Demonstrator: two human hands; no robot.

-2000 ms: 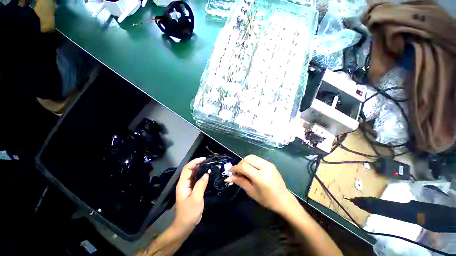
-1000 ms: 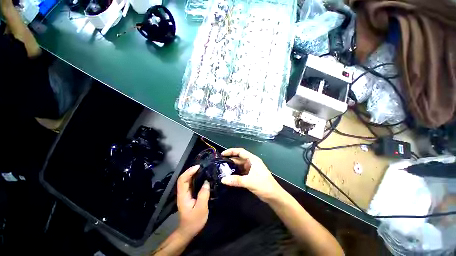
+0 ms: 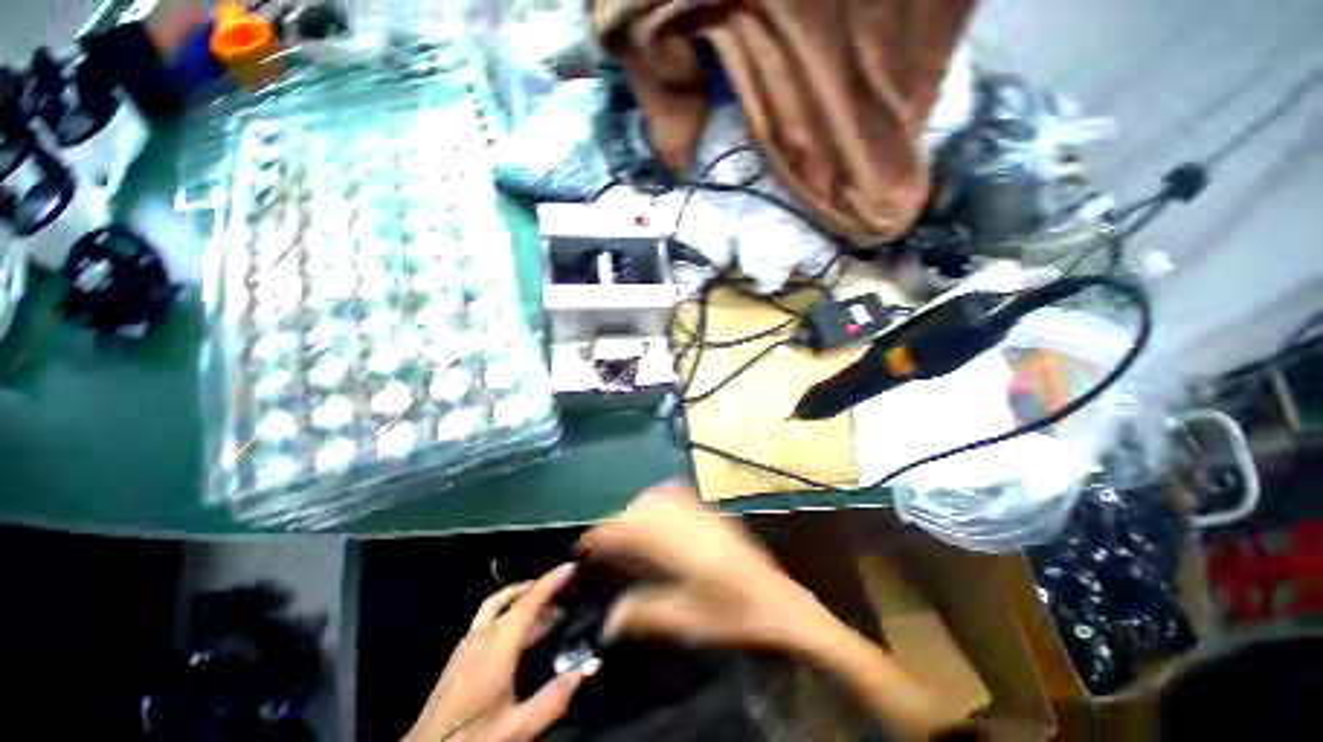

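A black plastic housing [image 3: 580, 616] is in front of me below the bench edge, dark and partly hidden by the hands. A small silver-white part [image 3: 576, 655] shows in it. My left hand [image 3: 501, 670] holds the housing from the left, thumb near the silver part. My right hand [image 3: 697, 573] is blurred at its upper right side; whether its fingers grip the housing cannot be told. The electric screwdriver [image 3: 907, 355] lies on a white bag at the right, tip toward the lower left.
Stacked blister trays [image 3: 377, 290] stand on the green bench [image 3: 87, 435]. A screw feeder [image 3: 602, 297], tan board [image 3: 755, 384], cords and adapter [image 3: 846, 319] are beside them. Brown cloth [image 3: 813, 102] lies behind. A parts crate [image 3: 348, 623] is lower left, a cardboard box [image 3: 929, 623] lower right.
The view has swung right, bringing the screwdriver and cardboard box into sight. My right hand has shifted from the silver part to the housing's upper right side and is blurred.
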